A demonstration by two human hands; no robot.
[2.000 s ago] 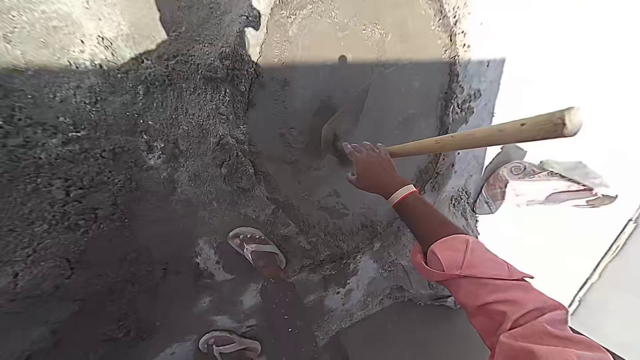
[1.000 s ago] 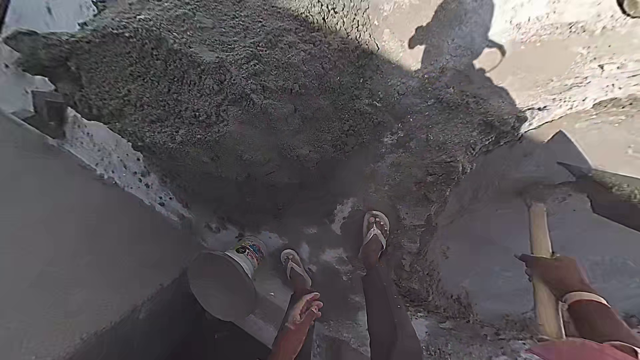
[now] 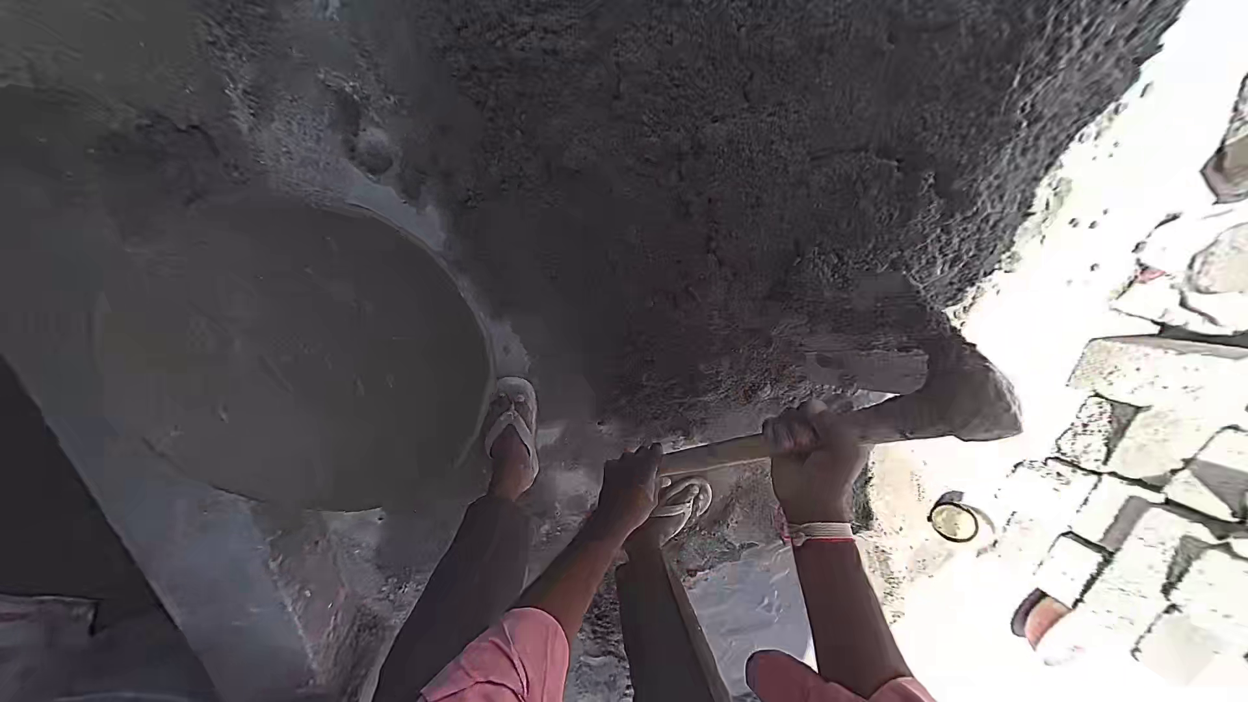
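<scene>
A long wooden handle runs across in front of my legs. My left hand is closed around its left end, near my sandalled foot. Farther right, my right hand, with a pale and red band at the wrist, grips the same handle close to the tool's head. That head is a broad, mud-caked metal blade, probably of a hoe, at the lower right edge of a heap of dark, damp mortar or sand mix. Whether the blade touches the heap cannot be told.
A round patch of wet grey mix lies at the left beside my sandalled foot. Stacked bricks or blocks stand in bright sun at the right. A small round container sits on the ground between them and my right wrist.
A second ago only my right hand held the handle, while my left hand hung free near my legs. Now both hands grip it and the handle lies nearly crosswise. The view has swung widely.
</scene>
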